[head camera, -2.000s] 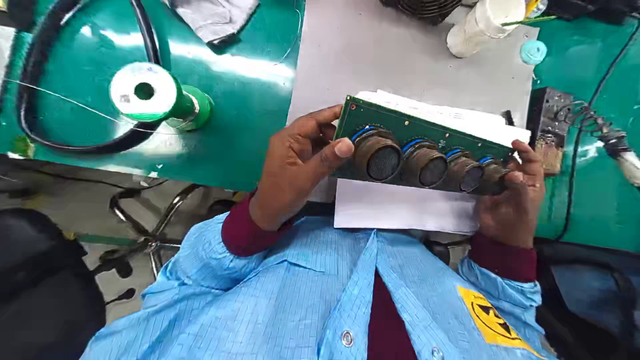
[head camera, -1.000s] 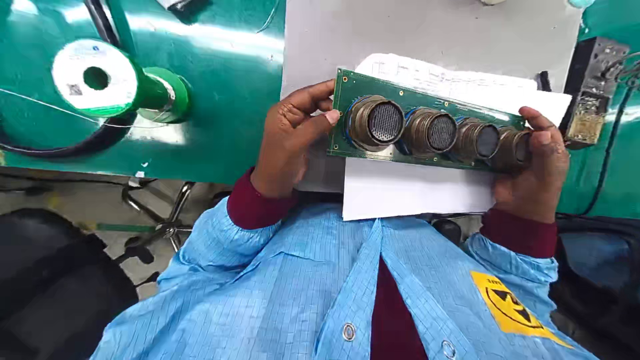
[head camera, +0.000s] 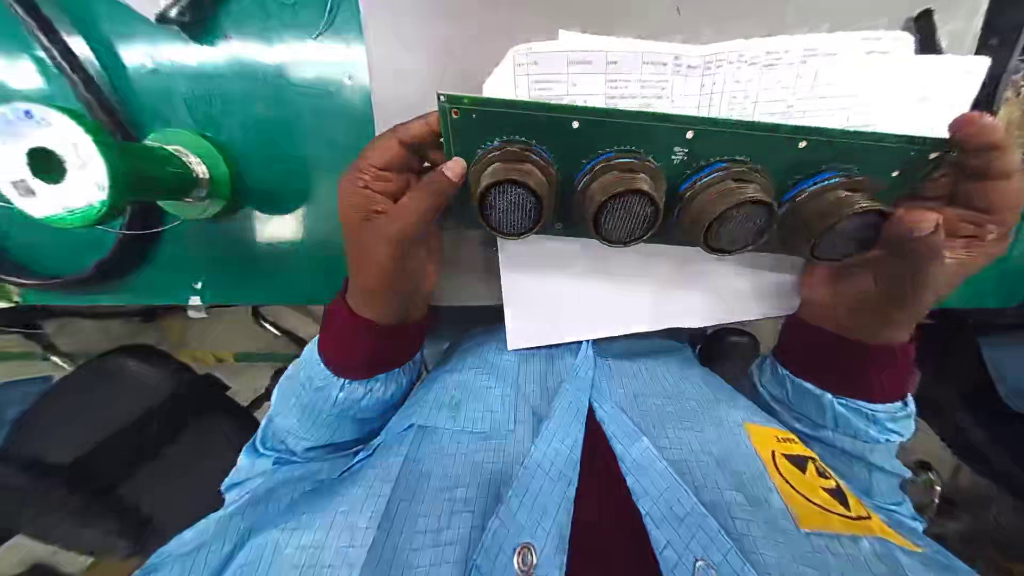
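Observation:
A long green circuit board (head camera: 640, 128) with several round multi-pin connectors (head camera: 628, 204) in a row is held up above the bench. My left hand (head camera: 396, 208) grips its left end, the thumb on the face beside the end connector. At the right end my right hand (head camera: 920, 232) holds the board, with the thumb against the last connector and fingers at the edge. Printed paper sheets (head camera: 744, 80) lie behind the board, and a blank-looking white sheet (head camera: 640, 292) shows below it.
To the left, a spool of thin solder wire (head camera: 120, 172) lies on the green bench mat (head camera: 280, 176). A thick black cable (head camera: 72, 72) curves behind it. A grey surface (head camera: 448, 48) lies beneath the papers. A black chair (head camera: 120, 448) stands at lower left.
The board has tilted between frames while both hands kept hold of its ends. The view has moved nearer to the bench, and the black box seen earlier at right is mostly out of view.

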